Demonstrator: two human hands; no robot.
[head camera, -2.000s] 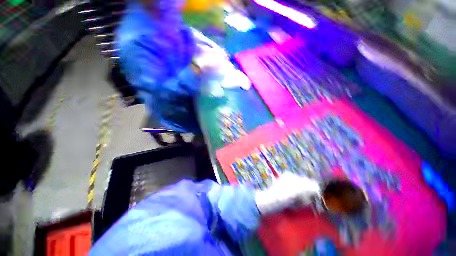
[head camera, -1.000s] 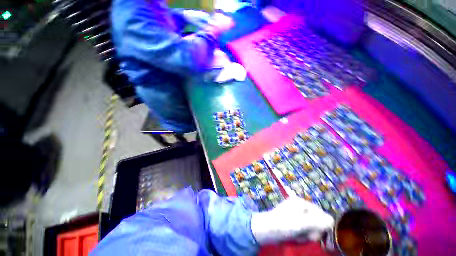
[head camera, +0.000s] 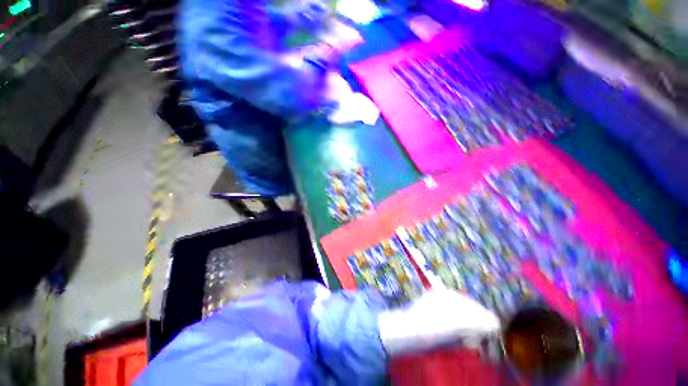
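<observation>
My left hand (head camera: 445, 320), in a white glove and blue sleeve, holds a metal cup (head camera: 542, 341) of amber-brown liquid by its side, at the bottom right. The cup is over the near part of the red-pink mat (head camera: 641, 301). Board panels (head camera: 460, 237) with orange-brown parts lie in rows on the mat beyond my hand, blurred by motion. A separate board panel (head camera: 383, 268) lies just left of them. My right hand is out of the picture.
A person in a blue smock (head camera: 241, 83) stands at the left of the green bench (head camera: 332, 151), with a white-gloved hand. A single board panel (head camera: 349, 194) lies on the green surface. More boards (head camera: 483, 98) lie on the far mat. A black tray (head camera: 185, 271) stands below the bench edge.
Since one second ago the cup and my left hand have barely shifted, and the view is blurrier. The other person's hands have moved slightly. The boards appear in the same layout.
</observation>
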